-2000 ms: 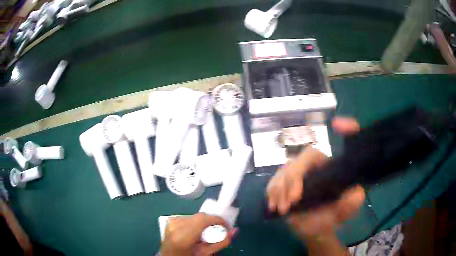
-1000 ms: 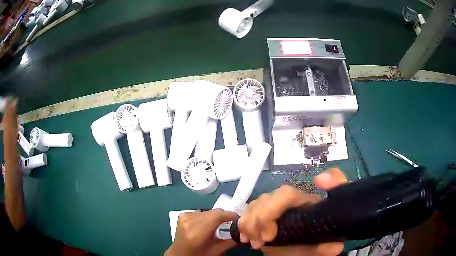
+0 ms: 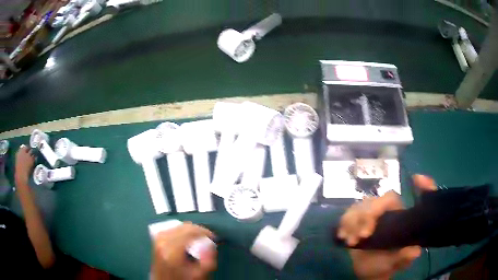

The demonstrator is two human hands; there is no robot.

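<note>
My left hand point(image 3: 183, 251) is at the bottom centre-left, closed around a white fan point(image 3: 164, 227), seen blurred with a round white end showing between the fingers. My right hand point(image 3: 377, 232) grips the black electric screwdriver point(image 3: 437, 219), which lies sideways; its tip is hidden or too blurred to tell. The grey-white screw feeder point(image 3: 368, 134) stands just behind my right hand, its metallic pick-up block point(image 3: 370, 169) above my fingers. Several white handheld fans point(image 3: 185, 180) lie in a row left of the feeder. One fan point(image 3: 276, 246) lies tilted between my hands.
Behind the bench runs a dark green conveyor belt point(image 3: 164, 65) with a pale edge rail point(image 3: 109, 121) and a fan point(image 3: 237, 45) on it. A post point(image 3: 480, 71) stands at right. Another person's arm point(image 3: 33, 208) reaches among small fans point(image 3: 82, 153) at left.
My left hand has moved left with its fan, away from the screwdriver and the row. My right hand with the screwdriver has moved right, towards the feeder's front. The camera view has shifted.
</note>
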